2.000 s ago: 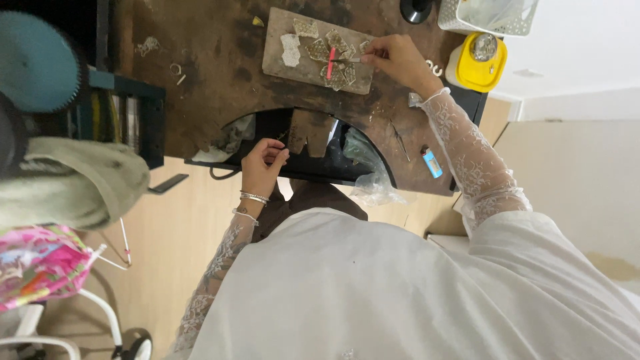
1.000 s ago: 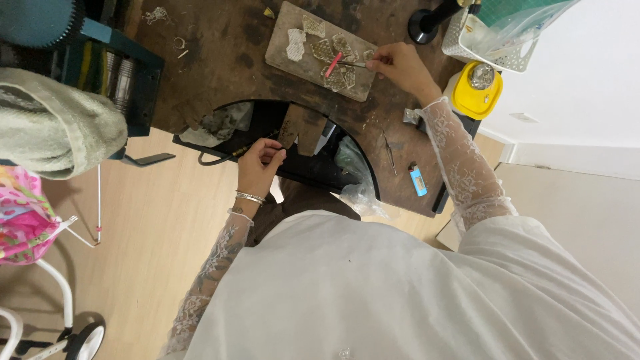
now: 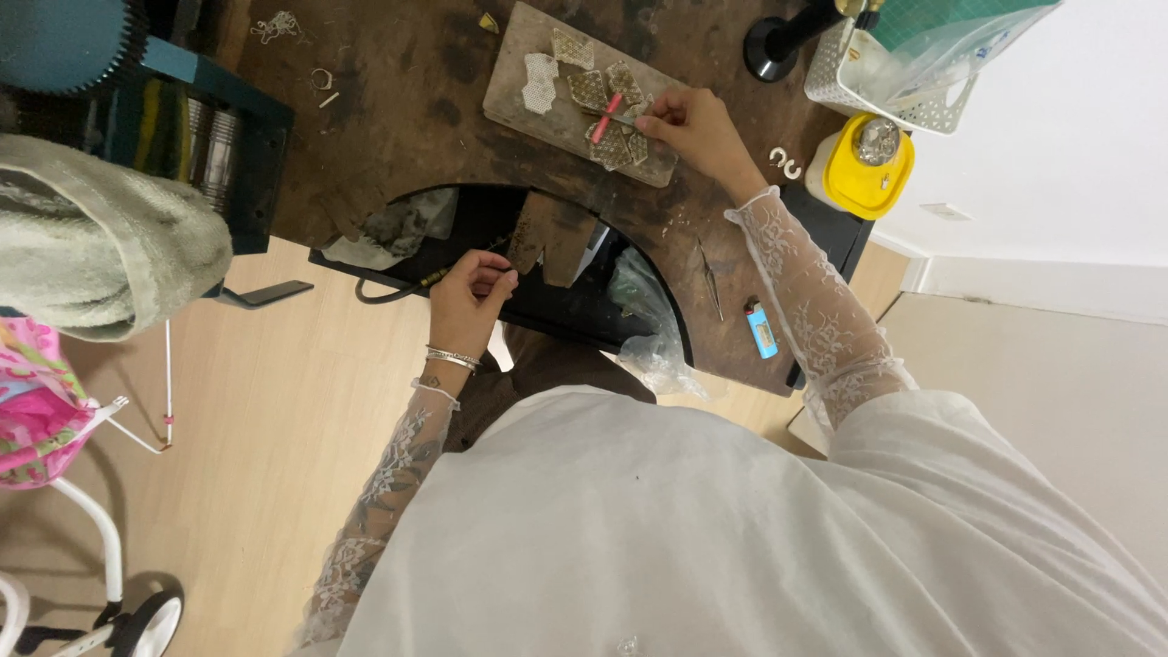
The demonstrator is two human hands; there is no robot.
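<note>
My right hand (image 3: 689, 132) pinches a thin metal tool (image 3: 624, 119), apparently tweezers, over a stone-like grey board (image 3: 529, 27). The tool's tip reaches a red rod (image 3: 606, 119) lying across openwork mesh pieces (image 3: 589, 89). A paler mesh piece (image 3: 539, 84) lies at the board's left. My left hand (image 3: 474, 297) is by the notched wooden bench pin (image 3: 552, 239), thumb and fingertips together. A brass fitting (image 3: 434, 276) on a black hose shows beside it; whether the fingers hold something is unclear.
Fine tweezers (image 3: 709, 278) and a blue lighter (image 3: 760, 328) lie on the wooden bench (image 3: 392, 119) at right. Beyond are a yellow-lidded container (image 3: 853, 187), a white basket (image 3: 821, 82) and a black stand (image 3: 769, 50). A metal machine (image 3: 265, 137) with a draped towel (image 3: 109, 246) occupies the left.
My right hand has moved left over the board, closer to the red rod. My left hand remains near the bench pin. The view has tilted somewhat.
</note>
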